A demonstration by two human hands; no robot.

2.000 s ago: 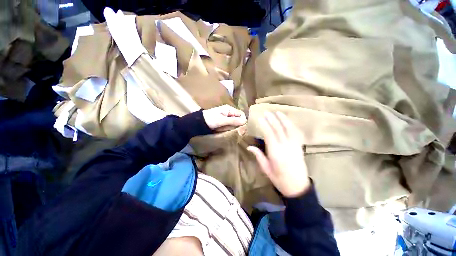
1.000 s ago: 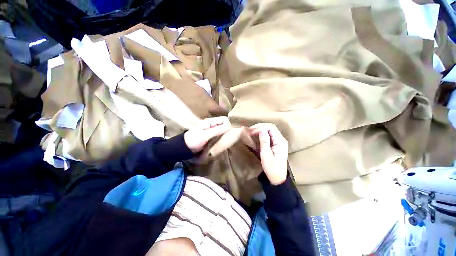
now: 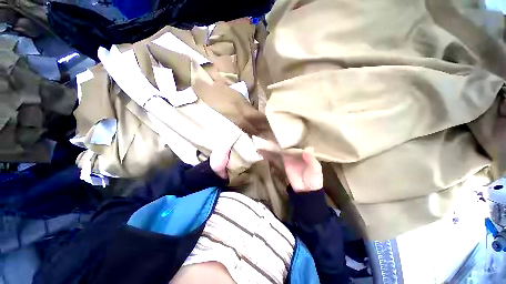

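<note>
My left hand (image 3: 220, 162) is in front of my chest, partly covered by a pale folded cloth strip (image 3: 191, 123) that runs up and left over the heap. My right hand (image 3: 305, 171) is at the lower edge of the large tan panels, palm partly showing, with a small tan piece (image 3: 270, 145) at its fingertips. The small piece is blurred, and how the fingers hold it is hard to tell. The large tan cut panels (image 3: 383, 105) lie draped to the right of my hands. The rumpled bundle of tan pieces (image 3: 133, 133) with white bits lies at the left.
The white sewing machine (image 3: 497, 194) is cut off at the right edge. The white table (image 3: 433, 236) has a measuring tape (image 3: 386, 260) along its edge. Black plastic (image 3: 166, 16) lies at the top. Darker cloth pieces (image 3: 33, 102) are piled at the far left.
My hands have moved apart; the small tan piece is now by my right hand. The pale strip now reaches over my left hand. The view has shifted, with the machine further off to the right.
</note>
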